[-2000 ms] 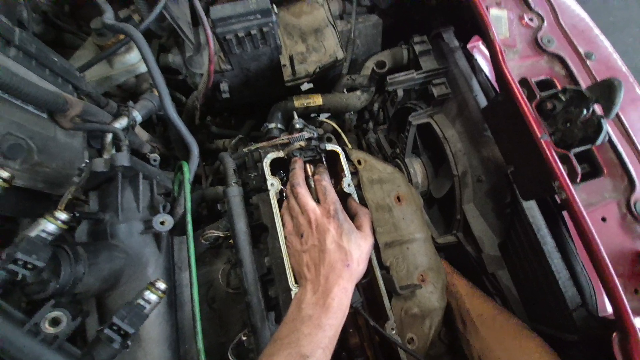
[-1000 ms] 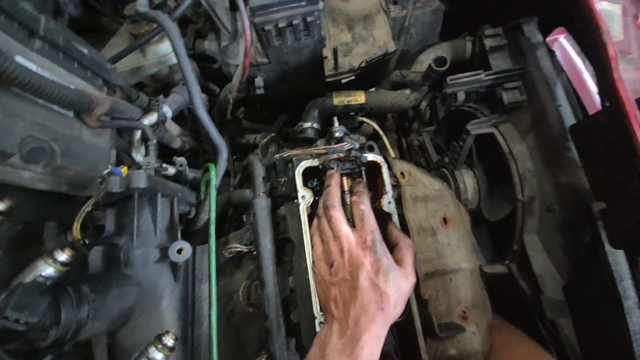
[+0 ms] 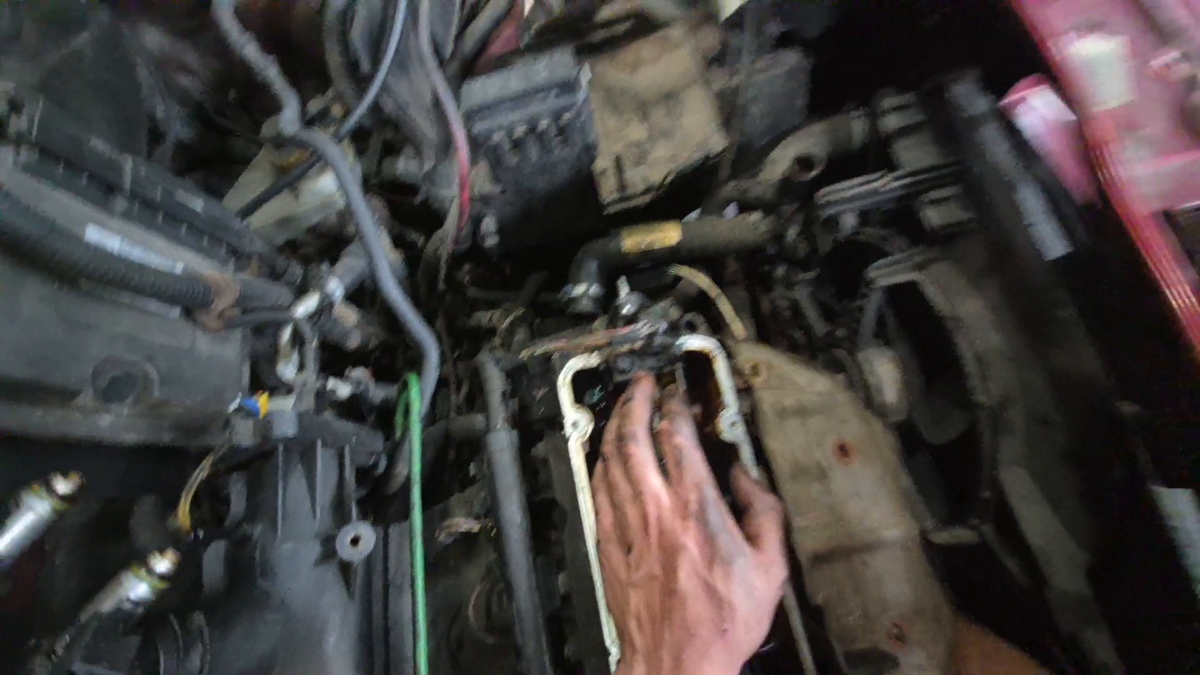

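Note:
My left hand [image 3: 689, 534], dirty with grease, lies palm down over the open top of the engine's cylinder head. Around that opening runs a pale metal rim [image 3: 584, 497] with bolt holes. My index and middle fingers reach toward its far end, slightly apart, touching dark parts inside. Near the right side of the rim is my thumb. I see nothing held, though blur hides the fingertips' exact contact. A forearm [image 3: 994, 652] shows at the lower right, beside a rusty exhaust heat shield [image 3: 834, 497]; its hand is hidden behind the shield.
A green cord [image 3: 417, 534] and a black pipe [image 3: 511, 534] run left of the head. Fuel injectors [image 3: 127, 591] stick up at lower left. A radiator hose [image 3: 694, 232] crosses beyond, near the battery [image 3: 530, 131]. The fan shroud [image 3: 956, 375] stands right, before red bodywork [image 3: 1139, 150].
My left hand stays over the head opening; its fingers have shifted slightly, and the copper-coloured part seen between them one second ago no longer shows plainly. The view has moved.

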